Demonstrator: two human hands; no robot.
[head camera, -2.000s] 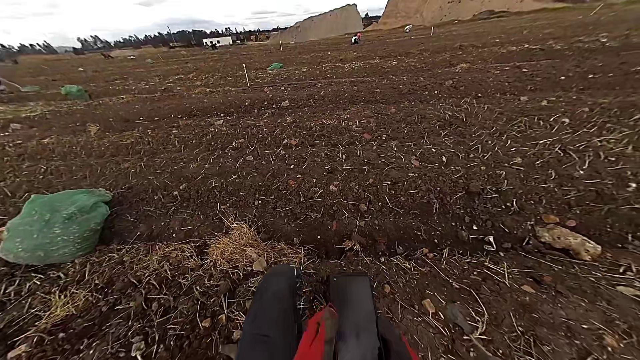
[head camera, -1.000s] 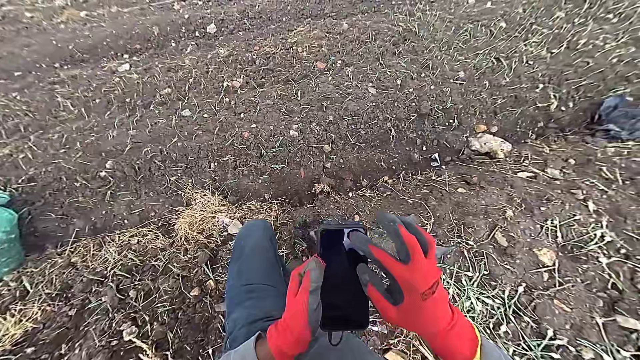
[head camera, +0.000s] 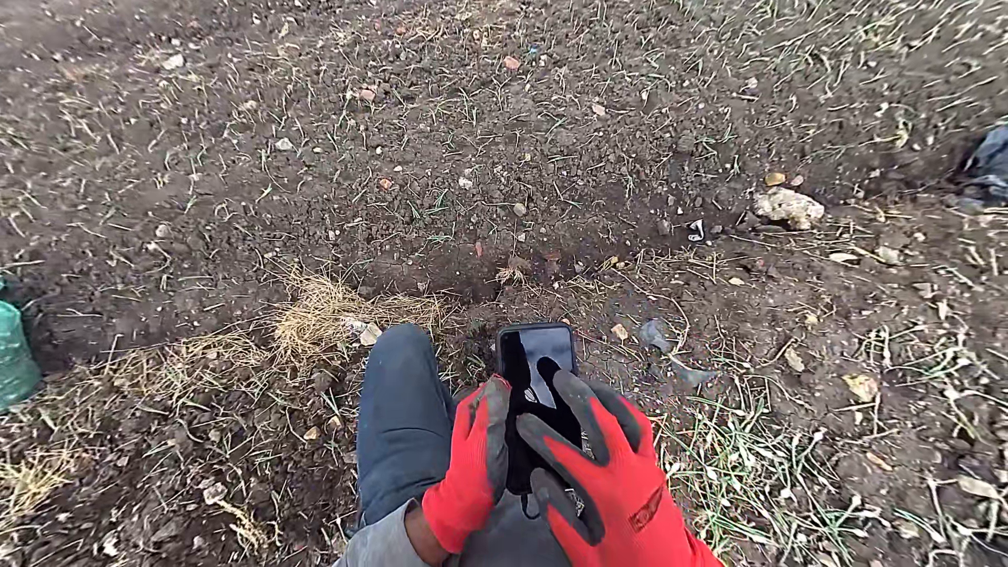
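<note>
A black smartphone (head camera: 539, 354) lies over my lap at the lower centre, its dark screen facing up with reflections on it. My left hand (head camera: 476, 457), in a red glove with a dark grey coating, is at the phone's left edge, thumb along its side; whether it grips the phone is not plain. My right hand (head camera: 606, 465), gloved the same way, is over the screen's right part with its fingers apart. Those fingers hide much of the phone's lower right. My leg in dark trousers (head camera: 402, 417) is left of the phone.
Dark soil with cut stalks and small stones surrounds me. Dry straw (head camera: 319, 315) lies beyond my knee. A green mesh sack (head camera: 14, 354) is at the left edge, a pale rock (head camera: 787, 206) at the right, and dark plastic (head camera: 991, 165) at the far right. Green onion-like plants (head camera: 748, 472) lie lower right.
The view has tipped down from the wide field to the ground. Both gloved hands are now at the phone. Since one second ago, my right hand has come lower over the screen.
</note>
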